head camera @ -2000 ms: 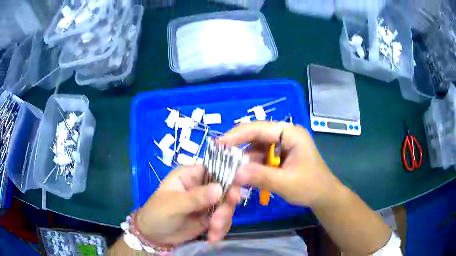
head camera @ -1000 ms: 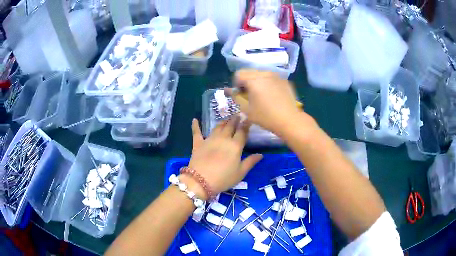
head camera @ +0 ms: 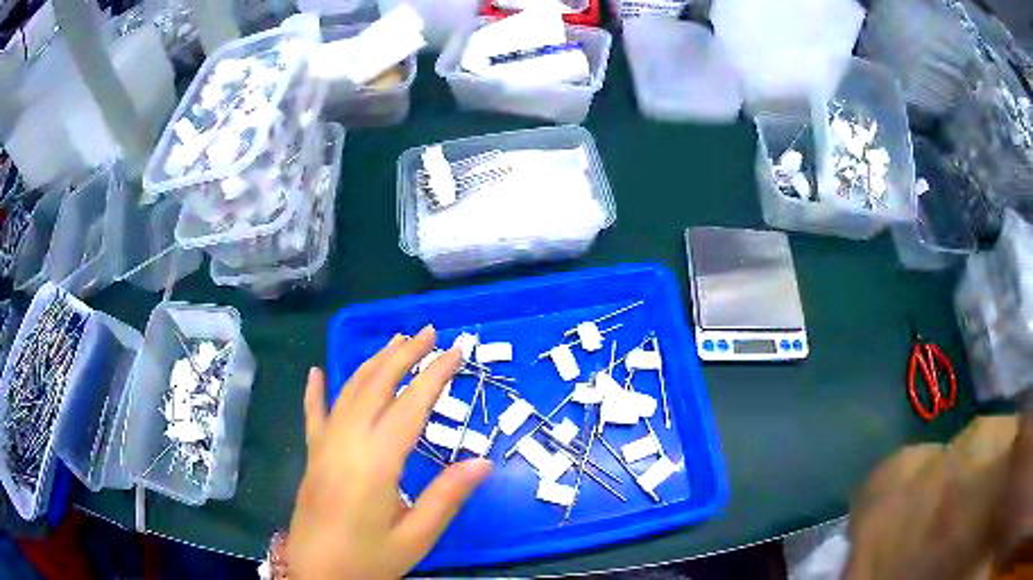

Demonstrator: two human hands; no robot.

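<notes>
A blue sorting tray (head camera: 699,436) lies in front of me with several loose tagged metal pins (head camera: 617,402) scattered in it. My left hand (head camera: 380,453) is over the tray's left side, palm down with fingers apart, partly covering some pins. My right hand (head camera: 940,504) is at the lower right edge of the picture, blurred and cut off; I cannot tell if it holds anything. Behind the tray, a clear tub with white contents (head camera: 521,210) has a small bundle of tagged pins (head camera: 442,178) lying on top at its left.
A digital scale (head camera: 745,281) lies right of the tray, with red-handled scissors (head camera: 931,377) further right. A tub of tagged pins (head camera: 193,397) and a tub of bare rods (head camera: 43,380) stand left. Stacked tubs (head camera: 244,125) are at back left, a divided tub (head camera: 867,170) at back right.
Both hands have left the tub behind the tray. The pin bundle now lies on its white contents. My left hand has come back over the tray; my right hand has moved to the lower right.
</notes>
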